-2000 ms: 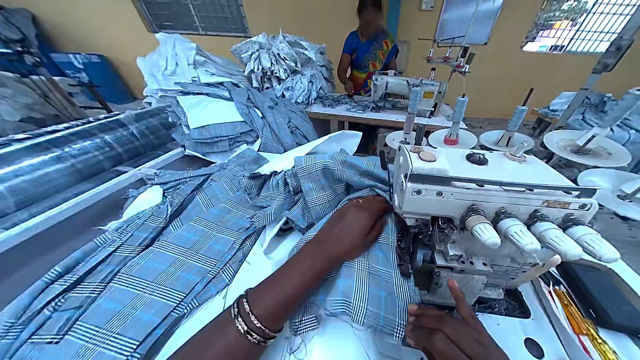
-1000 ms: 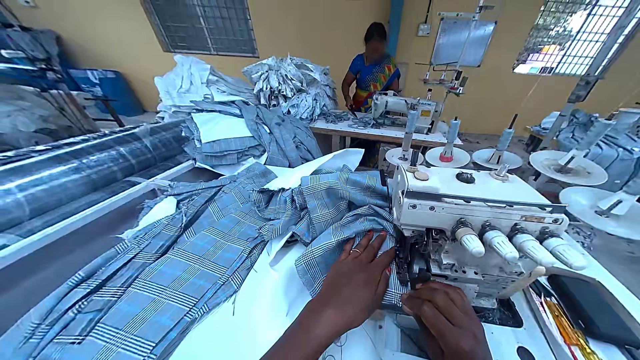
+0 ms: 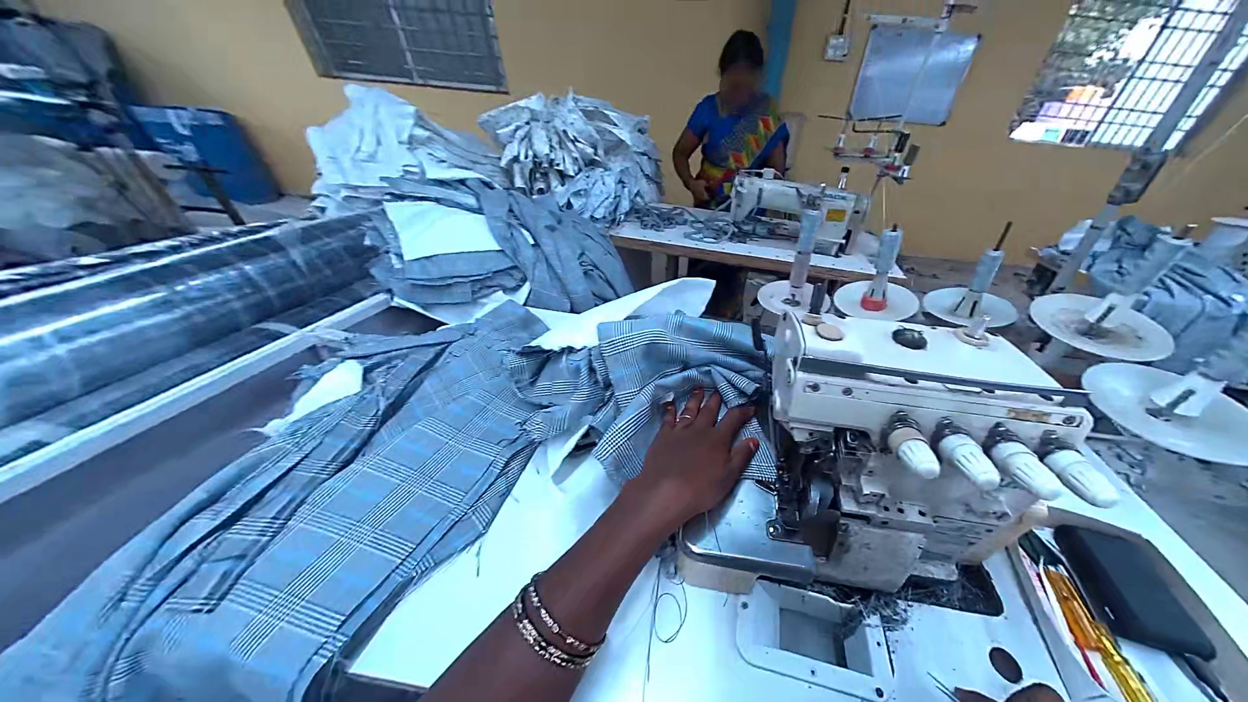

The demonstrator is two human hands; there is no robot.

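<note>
My left hand (image 3: 697, 453), with a ring and two bracelets, lies with spread fingers on blue-grey plaid fabric (image 3: 682, 356) beside the needle area of a white overlock sewing machine (image 3: 936, 458). The fabric bunches against the machine's left side and trails left over the table. Of my right hand (image 3: 1014, 694) only fingertips show at the bottom edge, below the machine; what it does is hidden. The metal cloth plate (image 3: 746, 531) shows bare below my left hand, and loose thread hangs near it.
Stacked fabric pieces (image 3: 458, 263) stand behind left, beside a plastic-wrapped roll (image 3: 195, 302). Thread stands (image 3: 877, 292) are behind the machine. A black phone-like object (image 3: 1131, 590) and orange-handled tools (image 3: 1092, 634) lie at right. A person (image 3: 736, 136) stands behind another sewing machine (image 3: 799, 210).
My right hand has moved from beside the cloth plate down to the bottom edge. The fabric near my left hand has shifted up, baring the cloth plate.
</note>
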